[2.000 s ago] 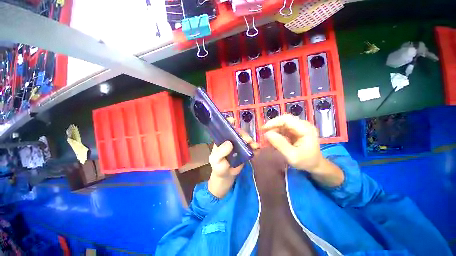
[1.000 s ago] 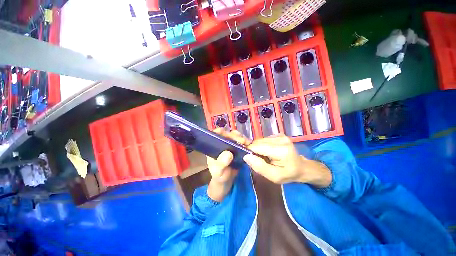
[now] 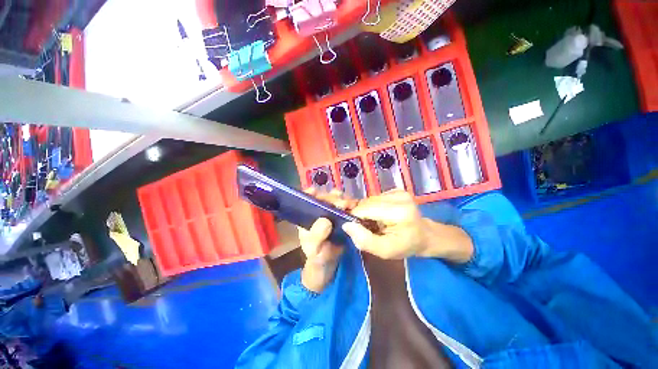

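Observation:
A dark smartphone [image 3: 288,207] is held tilted above my lap, its round camera module at the upper left end. My left hand [image 3: 321,249] grips it from below along its middle. My right hand [image 3: 393,225] is closed around its lower right end, fingertips pinching the end edge. Whether a small item is between those fingertips cannot be seen. Behind the hands, a red-orange phone tray [image 3: 476,108] holds two rows of phones, backs up, with one slot at its upper left without a phone.
An empty red-orange tray [image 3: 205,214] stands left. White paper pieces [image 3: 526,112] and a thin black stick [image 3: 553,117] lie on the green mat [image 3: 498,72]. A blue parts bin [image 3: 566,167] is at right. A grey bar [image 3: 137,119] crosses upper left, near binder clips [image 3: 249,60].
My right hand, apart from the phone two seconds ago, has come onto its lower end. The phone has tilted flatter, its camera end swinging left. In the last second little has changed.

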